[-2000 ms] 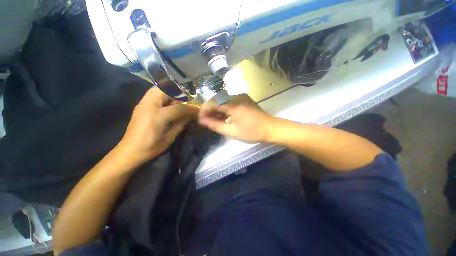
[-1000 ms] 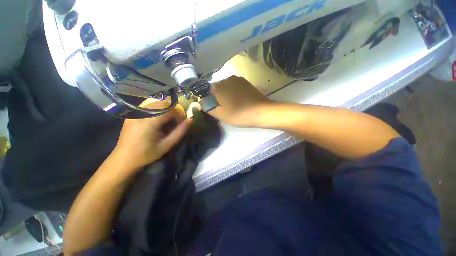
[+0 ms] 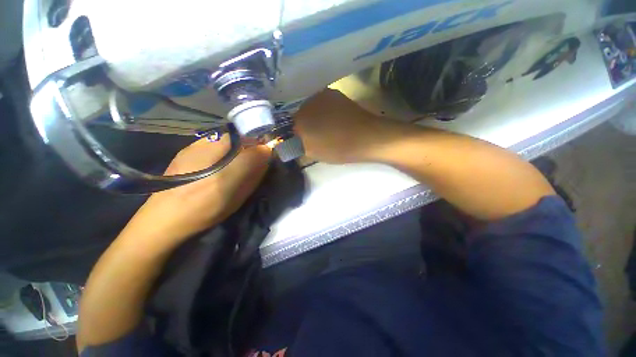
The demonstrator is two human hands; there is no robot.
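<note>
The black garment (image 3: 240, 240) lies under the machine head and hangs over the table's front edge; more black cloth spreads at the left. My left hand (image 3: 216, 178) is on the cloth just left of the needle area, fingers bent, partly behind the curved metal guard (image 3: 104, 183). My right hand (image 3: 335, 129) is right of the needle, its fingers hidden behind the head fittings (image 3: 252, 118). What its fingertips hold cannot be seen. The white sewing machine (image 3: 188, 42) with a blue stripe covers the upper view. Needle and presser foot are mostly hidden.
The white table (image 3: 362, 188) has a ruler strip along its front edge. A dark plastic bag (image 3: 436, 84) lies under the machine arm, with dark snips (image 3: 554, 57) to its right. A small parts tray (image 3: 619, 56) is at the far right. Dark cloth lies below the table at right.
The view has moved closer to the machine head. My right hand has moved from in front of the needle area to its right side, behind the fittings. My left hand stays at the left on the cloth.
</note>
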